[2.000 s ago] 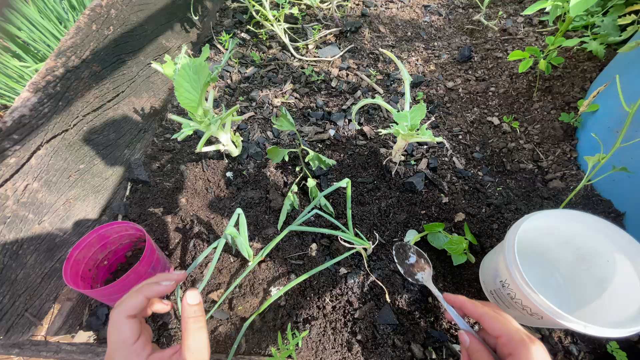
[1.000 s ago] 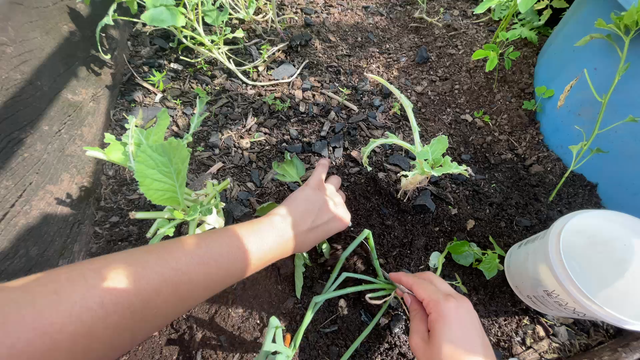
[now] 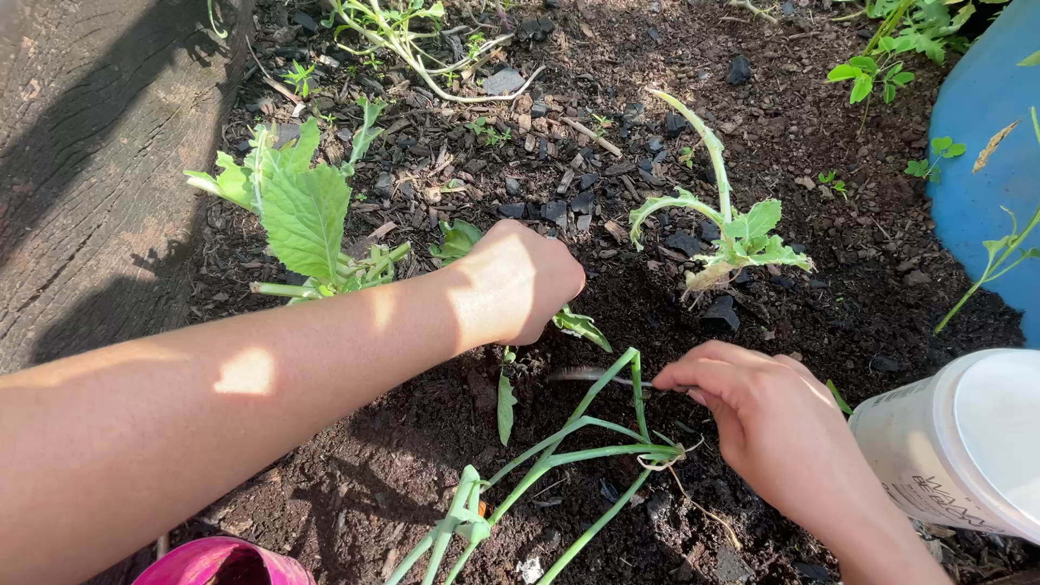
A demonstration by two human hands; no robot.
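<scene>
My left hand (image 3: 524,280) is closed around the stem of a small leafy seedling (image 3: 505,406), whose leaves stick out below and to both sides of the fist. In my right hand (image 3: 751,406) is a metal spoon (image 3: 581,374), held low over the dark soil (image 3: 455,406) with its bowl at the soil near the seedling's base. An uprooted green onion plant (image 3: 561,459) lies on the soil below both hands, its roots near my right hand. A leafy cabbage-like plant (image 3: 305,215) stands left of my fist, and another with few leaves (image 3: 731,240) is at right.
A white plastic tub (image 3: 902,439) bearing writing is at the right edge, below a blue container (image 3: 975,187). A weathered wooden beam (image 3: 106,162) borders the bed at left. The rim of a magenta pot (image 3: 219,561) shows at bottom left. Stems and weeds (image 3: 418,61) lie at the top.
My left hand, apart from the seedling two seconds ago, has reached across to it. The right hand, by the onion roots a second ago, is now above them with the spoon at the soil.
</scene>
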